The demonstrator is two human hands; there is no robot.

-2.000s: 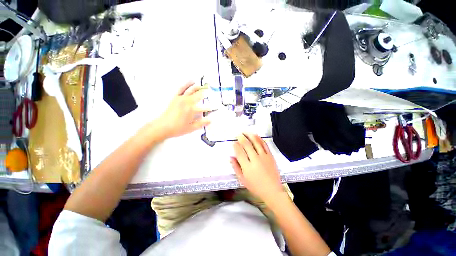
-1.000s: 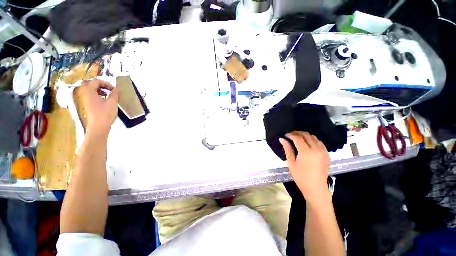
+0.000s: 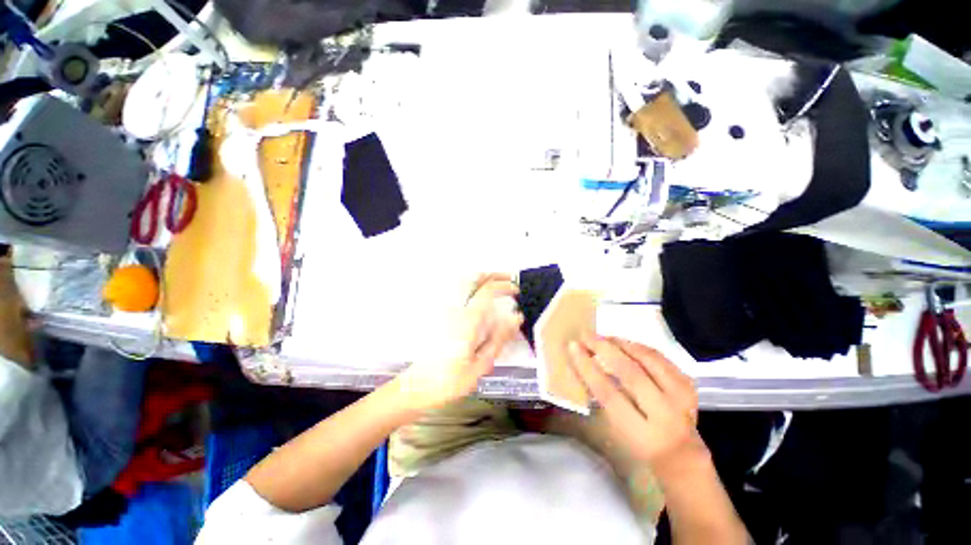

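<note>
My right hand [image 3: 637,396] holds the tan template card [image 3: 566,343] at the table's front edge, left of the stack. My left hand [image 3: 468,335] is beside it with fingers bent at a small black cut piece [image 3: 540,293], which the card partly covers. Another black piece [image 3: 373,185] lies singly on the table at the left. A stack of black cut pieces [image 3: 719,298] lies right of the needle area. The presser foot [image 3: 607,229] has no cloth visible under it.
The white machine head [image 3: 745,170] carries a black cloth strip [image 3: 841,149]. Red scissors [image 3: 939,346] lie far right, another red pair [image 3: 164,209] far left. An orange ball [image 3: 132,287] and brown cardboard [image 3: 218,261] are at left. A grey vented motor cover [image 3: 66,176] stands far left.
The template card has moved from the left piece to the front edge, now in my right hand. My left hand has come back toward the middle; a black piece is now between my hands. The view has shifted.
</note>
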